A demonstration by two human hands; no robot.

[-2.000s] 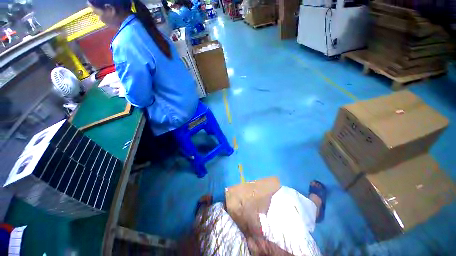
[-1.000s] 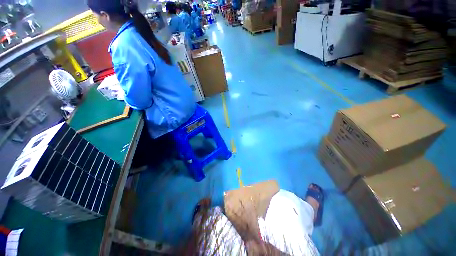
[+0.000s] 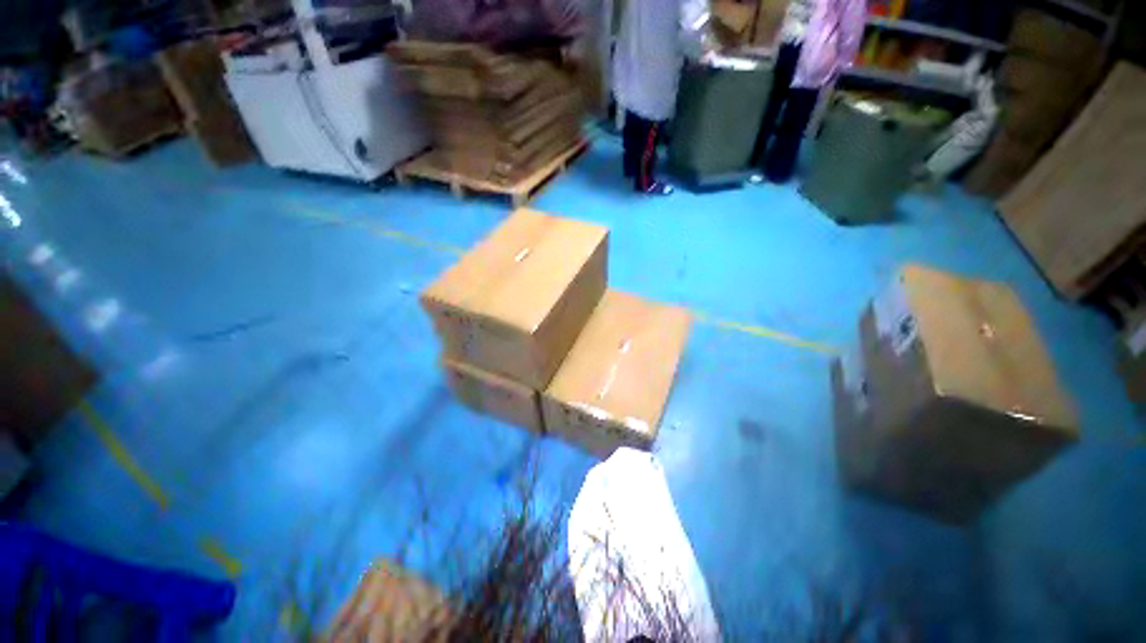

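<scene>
A brown cardboard carton (image 3: 392, 605) shows at the bottom edge, left of my white-clothed leg (image 3: 635, 540). It is partly cut off and partly covered by dark strands of hair. Sealed brown cartons stand on the floor in front of me: one (image 3: 522, 283) on top of another (image 3: 493, 396), and a third (image 3: 622, 364) beside them on the right. Small pale stickers and shiny tape show on their tops. Neither of my hands can be made out in the view.
More cartons (image 3: 993, 345) stand at the right. A blue stool (image 3: 107, 584) is at the lower left. Flattened cardboard (image 3: 484, 107) lies on a pallet (image 3: 496, 182) beside a white cabinet (image 3: 327, 116). Two people (image 3: 651, 75) stand by green bins (image 3: 723, 119) at the back.
The view has swung to the right. The bench, the white box stack and the seated person have left the picture. The floor cartons now stand near the middle.
</scene>
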